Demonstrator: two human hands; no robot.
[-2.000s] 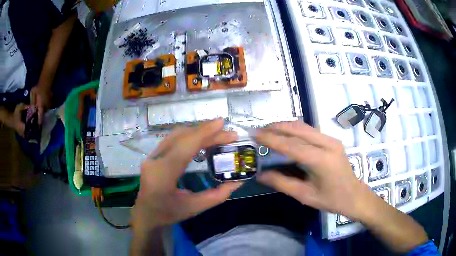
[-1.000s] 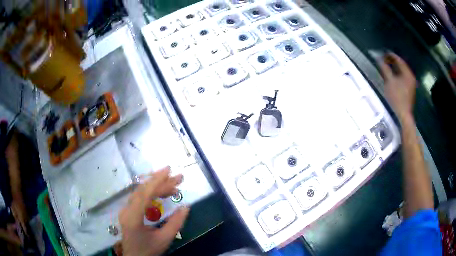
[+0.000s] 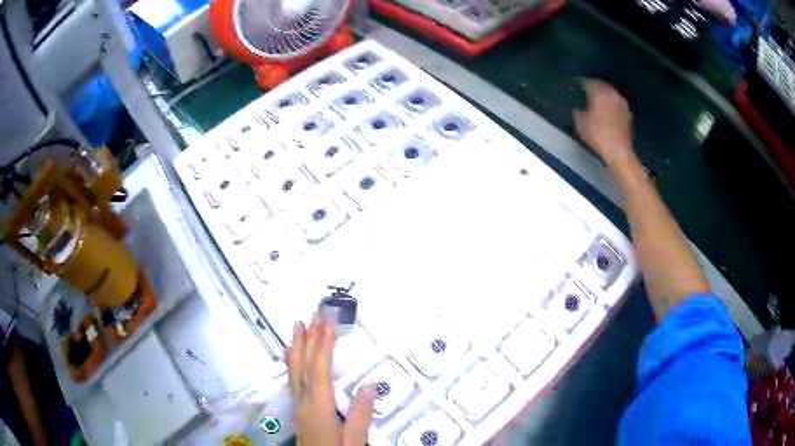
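Observation:
The large white blister tray [image 3: 488,253] holds rows of pale square back covers [image 3: 320,214] with dark round centres. One grey-black display module [image 3: 340,307] with a thin black tail lies toward its near left. My left hand [image 3: 322,383] is over the tray's near left edge, fingertips at this module, thumb apart from the fingers; no held thing shows. A second module is not visible. My right hand [image 3: 606,118] is past the tray's far right edge, above the dark green surface, small and blurred; whether it holds something cannot be told.
The press head [image 3: 96,257] stands at the left above orange fixtures [image 3: 84,348], partly covering one. An orange-red fan [image 3: 288,26] stands behind the tray. A red-edged tray [image 3: 475,39] lies at the back. A round silver button [image 3: 269,424] shows near the front.
The view has turned right, bringing in the fan. My left hand has moved from beside the red button onto the tray. Only one of two display modules still shows. My right arm still reaches out.

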